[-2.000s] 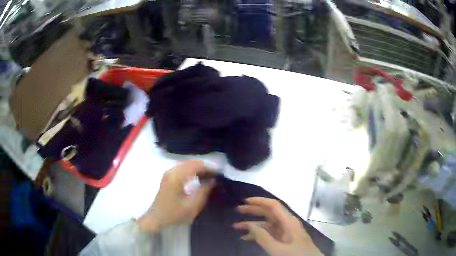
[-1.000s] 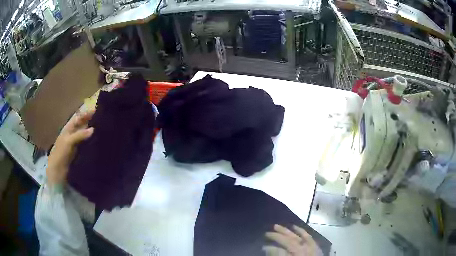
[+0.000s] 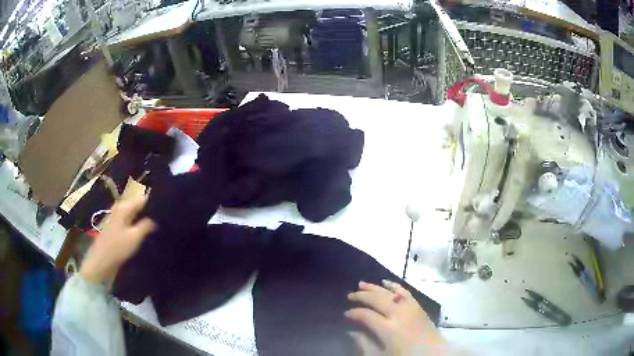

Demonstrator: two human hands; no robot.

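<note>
A near-black cut panel (image 3: pixel 313 292) lies flat on the white table in front of me. My right hand (image 3: pixel 393 316) rests on its right part, fingers spread, gripping nothing visible. A second dark panel (image 3: pixel 201 274) lies to the left, its right end meeting the first panel's upper left edge. My left hand (image 3: pixel 118 240) is at this second panel's left side, thumb and fingers at the cloth; blur hides whether they pinch it. A crumpled dark pile (image 3: pixel 278 156) lies behind both panels.
An orange-red basket (image 3: pixel 188 122) with dark cloth and tan pieces stands back left, beside a brown board (image 3: pixel 73 135). The cream sewing machine head (image 3: pixel 486 160) is at right. Black snips (image 3: pixel 546 306), a light blue-handled tool (image 3: pixel 582 273) and a yellow pen (image 3: pixel 597 272) lie on its bed.
The left panel, held up over the basket, has come down and right to the flat panel's edge. My left hand moved slightly right and down. The view has shifted right.
</note>
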